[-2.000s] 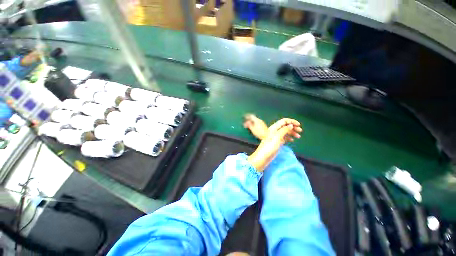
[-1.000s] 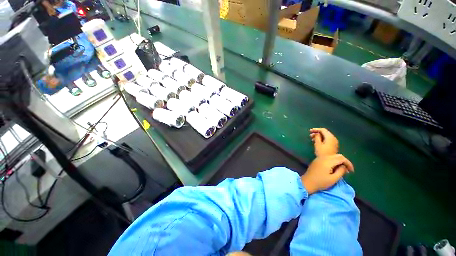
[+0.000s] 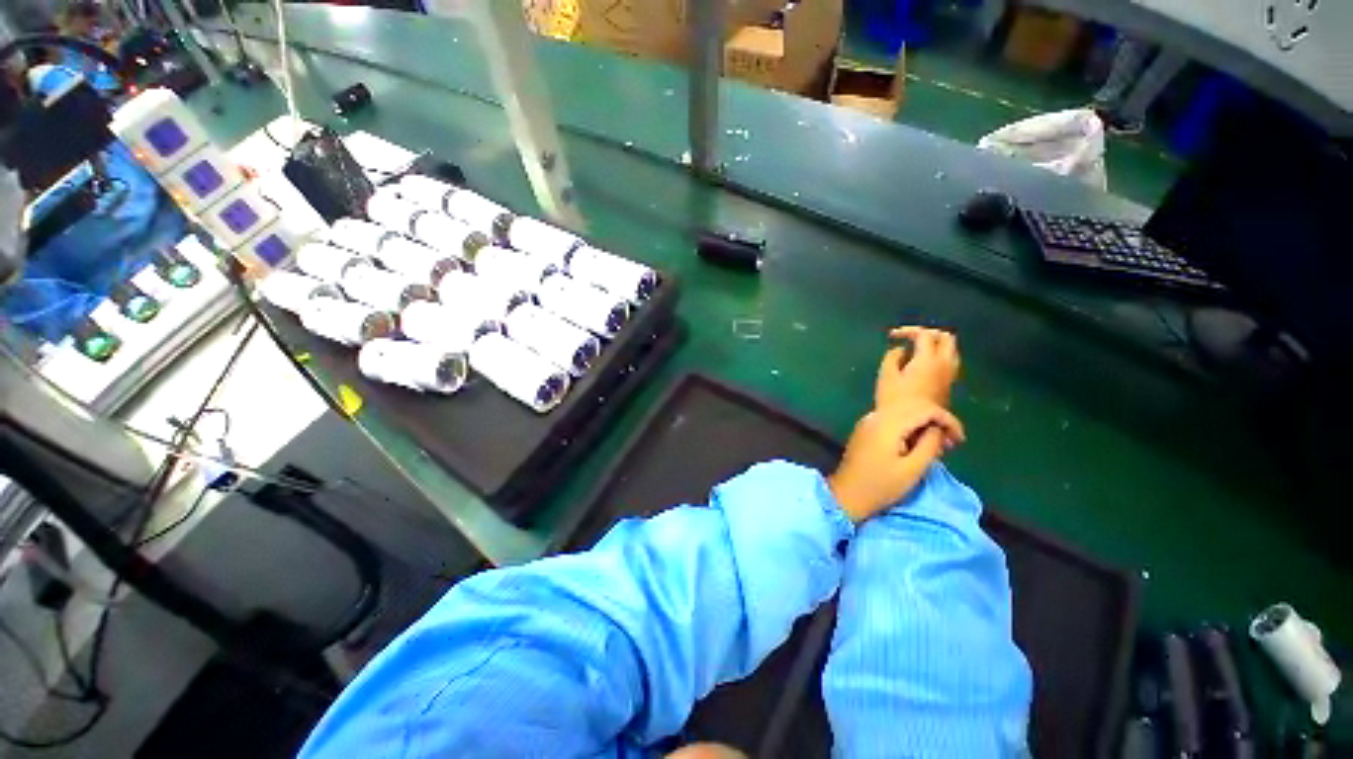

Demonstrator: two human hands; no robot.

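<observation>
My left hand (image 3: 889,458) lies across my right wrist with its fingers curled around it. My right hand (image 3: 922,365) reaches beyond it, bare and empty, fingers loosely bent and partly apart. Both hands are above the far edge of a black divided tray (image 3: 1071,571), and the blue sleeves hide much of it. White cylindrical units (image 3: 517,369) lie in rows on stacked black trays (image 3: 519,472) at the left. One black cylindrical unit (image 3: 732,251) lies alone on the green bench beyond the tray.
Black units (image 3: 1181,685) and a white unit (image 3: 1295,654) lie at the lower right. A keyboard (image 3: 1116,246), mouse (image 3: 985,211) and dark monitor (image 3: 1261,193) stand at the back right. Metal posts (image 3: 522,111) rise behind the stacked trays. Cables and grey equipment are at left.
The camera view swung left, then partly back right. My hands have gone from crossed, with the left fingers extended, to the left fingers curled around my right wrist. The trays and units look unmoved.
</observation>
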